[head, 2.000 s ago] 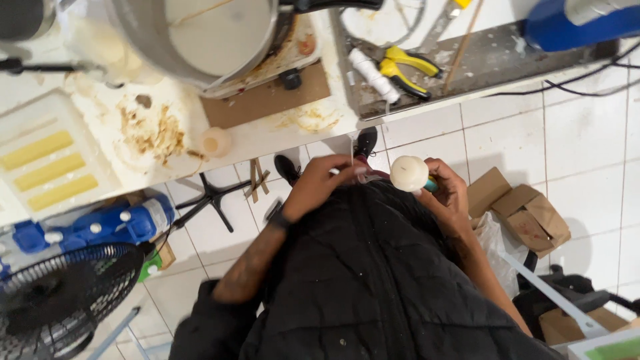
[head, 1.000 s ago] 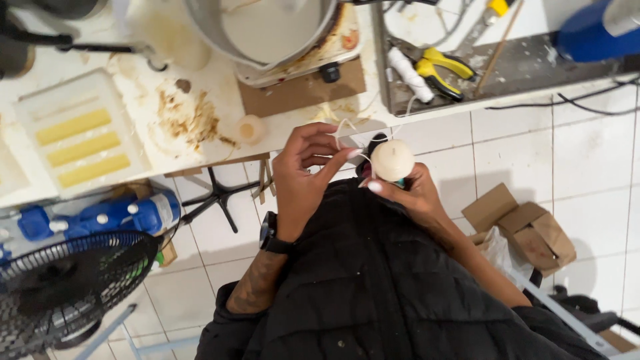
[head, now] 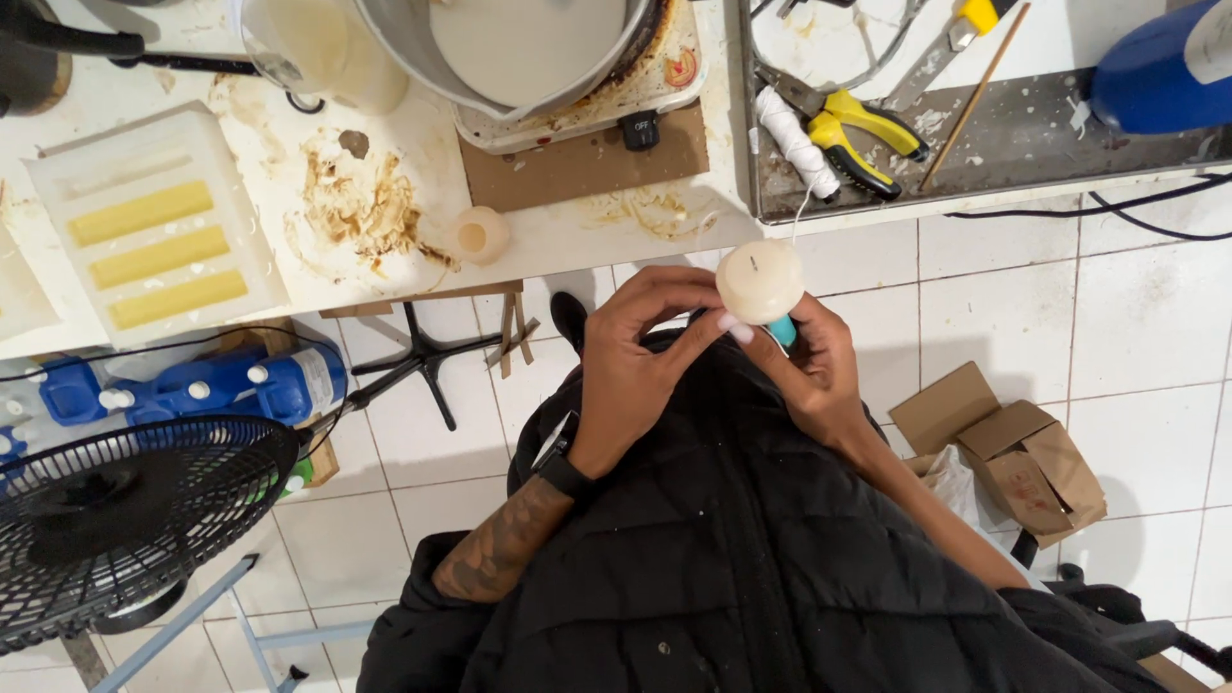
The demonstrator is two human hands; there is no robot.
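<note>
A round cream wax candle [head: 758, 279] with a short dark wick is held between my two hands, near the front of my jacket. My right hand [head: 813, 371] supports it from below on the right, with a turquoise item [head: 782, 331] showing under the wax. At its left side, my left hand [head: 645, 356] pinches with thumb and forefinger close to my right thumb. White string [head: 797, 219] runs from a spool [head: 795, 140] in the metal tray down behind the candle; a strand also shows by my right thumb. What my left fingertips pinch is mostly hidden.
The metal tray [head: 924, 197] holds yellow-black pliers [head: 852, 140], a utility knife [head: 938, 58] and a thin wooden stick. A pot [head: 520, 96] rests on a hot plate. At left are a mould [head: 173, 231] with yellow bars and a fan [head: 125, 510]. A cardboard box [head: 1035, 462] lies on the floor.
One second ago my left hand was raised apart from the candle with string at its fingers; now its fingertips are against the candle beside my right thumb. My right hand still holds the candle.
</note>
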